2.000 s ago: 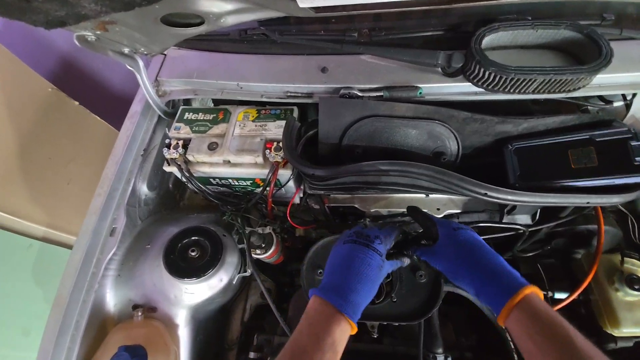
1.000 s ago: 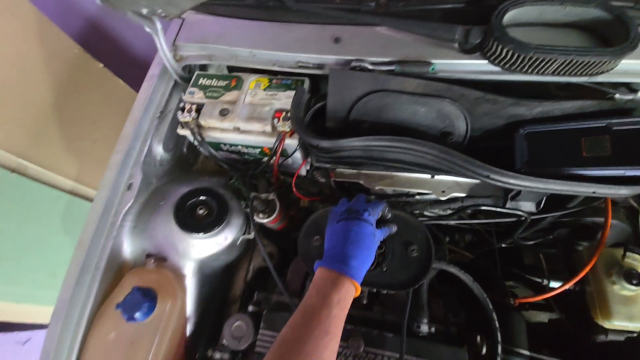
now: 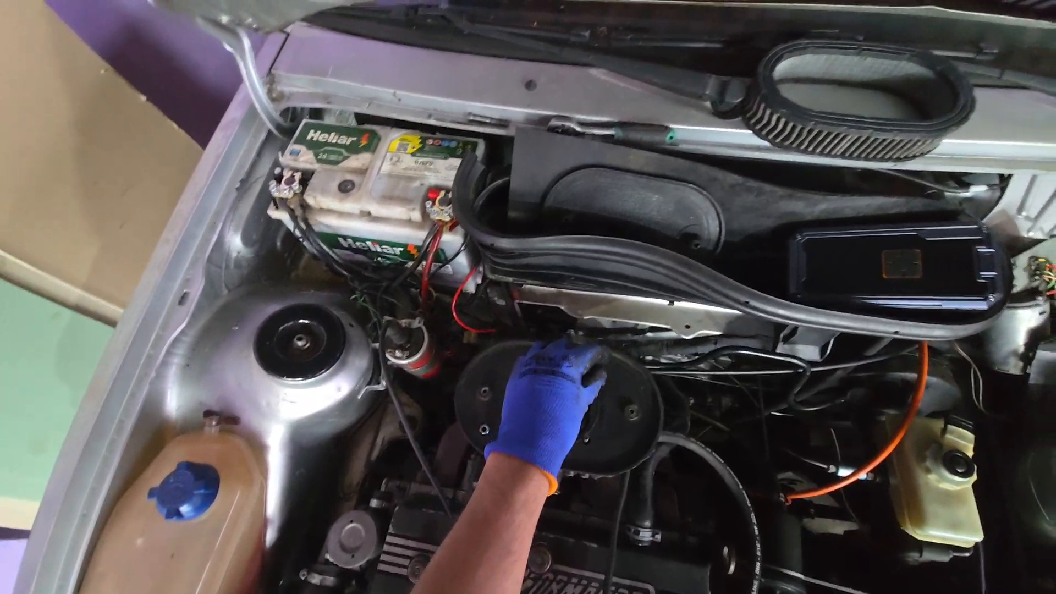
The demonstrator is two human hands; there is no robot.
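My left hand [image 3: 549, 400], in a blue work glove with dark fingers and an orange cuff edge, lies over the middle of the black oval air filter housing base [image 3: 631, 408] on the engine. Its fingers curl down at the housing's far rim; whether they hold anything is hidden by the glove. My right hand is out of the frame. Nearer to the camera, below the housing, is the black engine cover [image 3: 643, 565] with raised stripes. A black hose [image 3: 730, 474] curves down at the housing's right.
A car battery [image 3: 388, 177] stands at the back left, a coolant tank [image 3: 186, 528] at the front left. An oval air filter [image 3: 858, 99], a ratchet [image 3: 635, 133] and a dark boxy device [image 3: 895, 266] rest farther back. A brake fluid reservoir [image 3: 936, 487] is at the right.
Two seconds ago both gloved hands were together over the housing. The right hand has since left the view, while the left stays at the housing.
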